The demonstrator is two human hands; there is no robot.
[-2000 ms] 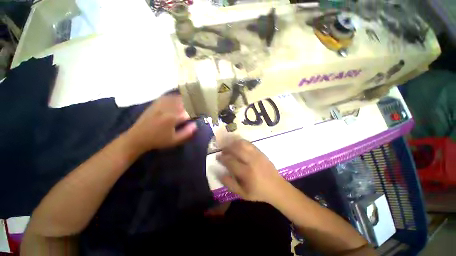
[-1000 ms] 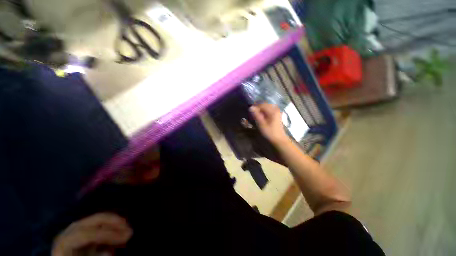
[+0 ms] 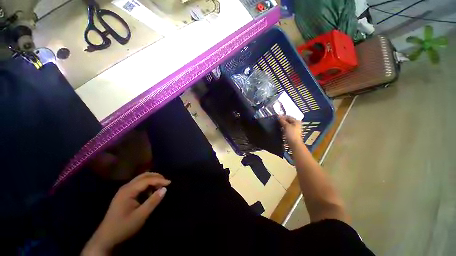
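Observation:
My right hand is over the blue plastic basket and pinches the edge of a dark fabric piece, which hangs across the basket's near side. My left hand is empty over my black-clothed lap, its fingers bent and apart. Large dark cloth lies on the machine table at left and hangs over its front edge. Clear plastic bags and a white card lie in the basket.
Black scissors and a white strip lie on the machine bed. The purple ruler edge runs diagonally. A red stool stands beyond the basket. Dark scraps lie on the floor. The presser foot area is at far left.
The view has swung right from the machine head to the basket. My right hand has left the needle area and taken hold of dark fabric at the basket. My left hand has left the cloth.

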